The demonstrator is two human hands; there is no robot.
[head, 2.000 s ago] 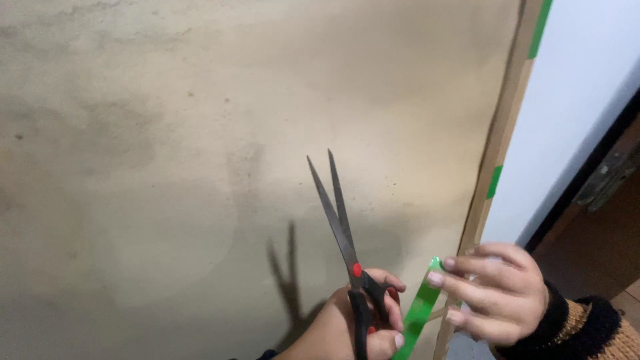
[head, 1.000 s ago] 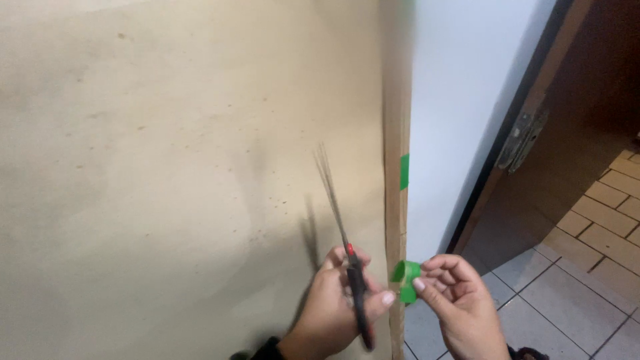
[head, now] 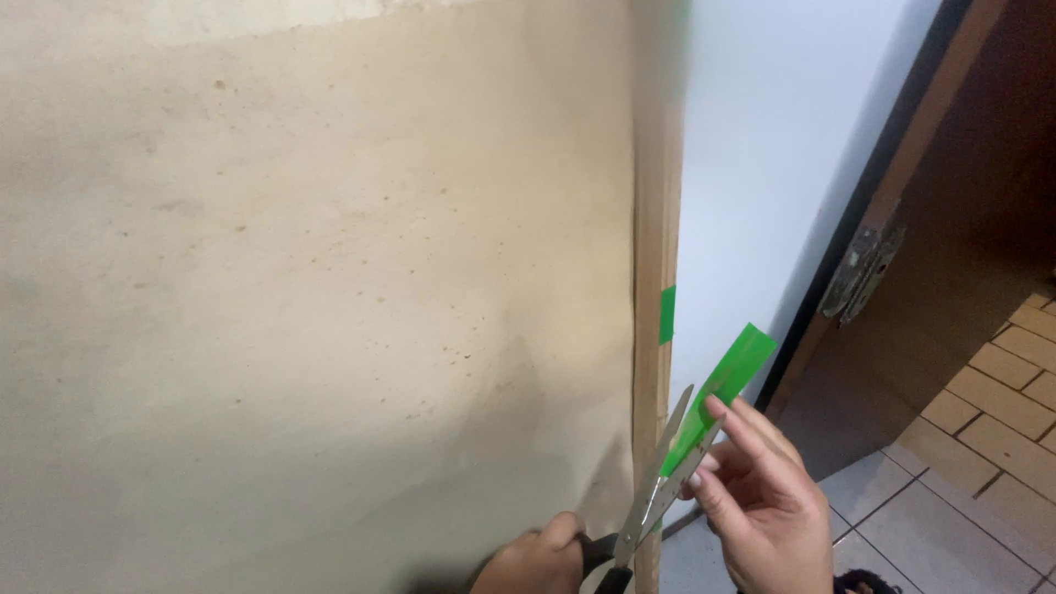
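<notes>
At the bottom centre my left hand [head: 536, 557] grips the black handles of a pair of scissors [head: 629, 536], whose metal blades are spread and point up and to the right. A strip of green adhesive tape [head: 734, 363] slants upward, its lower end between the blades. My right hand [head: 771, 495] pinches the strip near its middle with fingers and thumb, close beside the blade tips. Left of the strip, a piece of green tape [head: 667, 314] is stuck on the wooden edge strip [head: 653, 206] of the wall.
A beige, speckled wall [head: 330, 289] fills the left side. Right of the wooden strip is a white surface [head: 759, 148]. A brown door [head: 932, 305] with a metal hinge [head: 862, 272] stands at the right, above a tiled floor [head: 932, 520].
The green tape, curled between my right fingers a second ago, is now extended. The scissors have moved to it, with their blades around its lower end. The view has shifted.
</notes>
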